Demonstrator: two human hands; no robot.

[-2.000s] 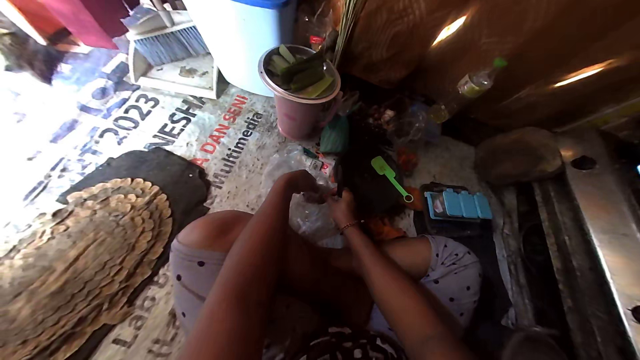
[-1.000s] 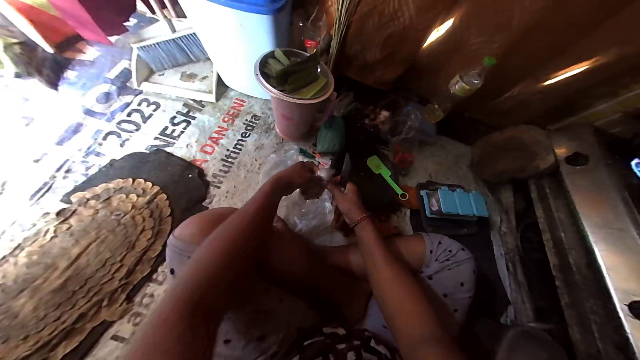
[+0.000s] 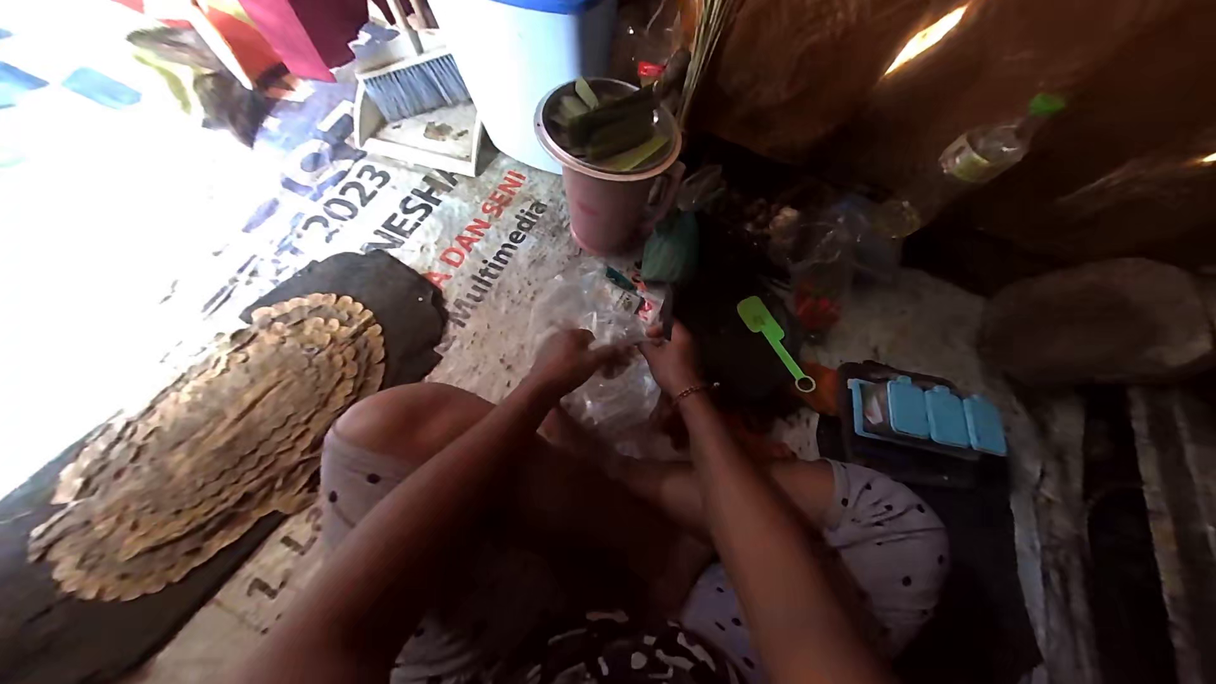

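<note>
My left hand (image 3: 570,361) and my right hand (image 3: 671,356) meet over my crossed legs, with fingers close together at a clear plastic bag (image 3: 613,394). The bag spreads between and beyond them on the floor sheet. A dark, narrow object, perhaps a knife blade (image 3: 667,313), stands up from my right hand. Small printed packets (image 3: 627,296) lie just beyond my fingers, beside a green bundle (image 3: 671,249). What exactly my fingertips pinch is too small to tell. A bright green plastic spatula (image 3: 774,340) lies to the right of my right hand.
A pink bucket (image 3: 598,204) of cut green stalks stands ahead, near a white bin (image 3: 518,85) and a brush in a dustpan (image 3: 423,133). At left lies a pile of overlapping flat, round pieces (image 3: 228,437). A blue-lidded compartment box (image 3: 940,413), a plastic bottle (image 3: 988,152) and a stone slab (image 3: 1092,318) are right.
My hands have shifted slightly and stay close together at the plastic bag. The bucket, spatula and lidded box have not moved.
</note>
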